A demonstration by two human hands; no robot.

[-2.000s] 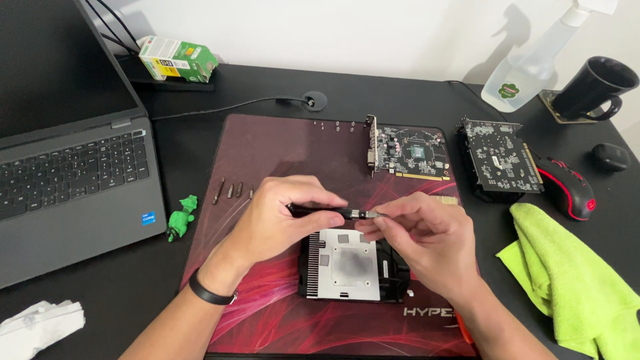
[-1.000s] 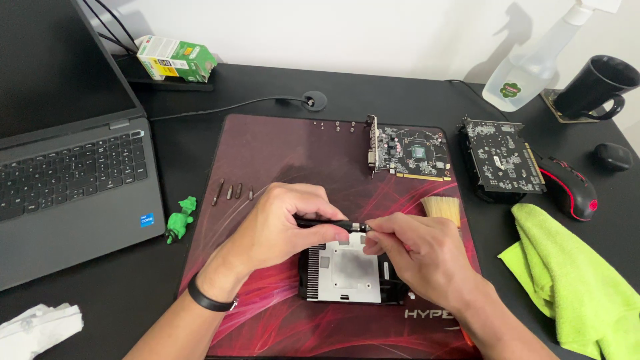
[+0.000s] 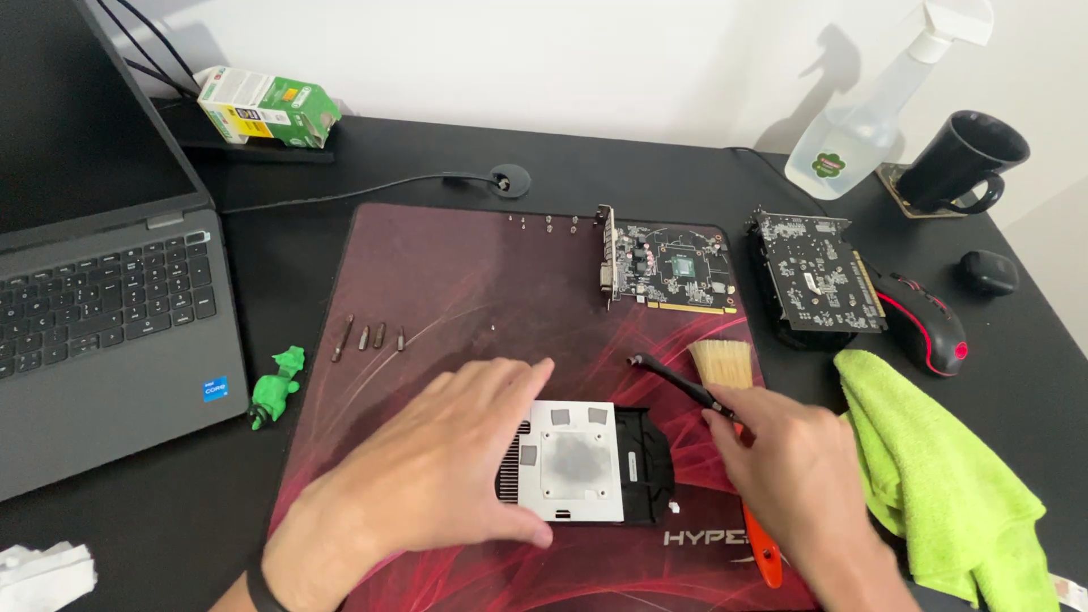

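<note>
My left hand (image 3: 433, 463), a dark band on its wrist, is spread over the left end of the graphics card cooler (image 3: 571, 463), fingers apart; whether it touches the cooler is unclear. The cooler lies metal plate up, with grey thermal pads and a grey smear on the raised square. Between the fingers of my right hand (image 3: 790, 450) is a black screwdriver-like tool (image 3: 680, 382), its tip pointing up and left. Under that hand lies a paintbrush (image 3: 722, 364) with pale bristles and an orange handle, its middle hidden. A bare graphics card board (image 3: 676, 265) lies farther back.
Screwdriver bits (image 3: 379, 336) and small screws (image 3: 549, 223) lie on the mouse pad (image 3: 442, 263). A laptop (image 3: 110, 340) and a green figurine (image 3: 276, 387) are left. At right are a second graphics card (image 3: 816, 272), a mouse (image 3: 922, 323), a green cloth (image 3: 943, 484), a mug (image 3: 960, 161) and a spray bottle (image 3: 850, 136).
My hands, together on the black tool above the cooler before, have moved apart. The left now spreads at the cooler's left end; the right has moved right with the tool, over the paintbrush.
</note>
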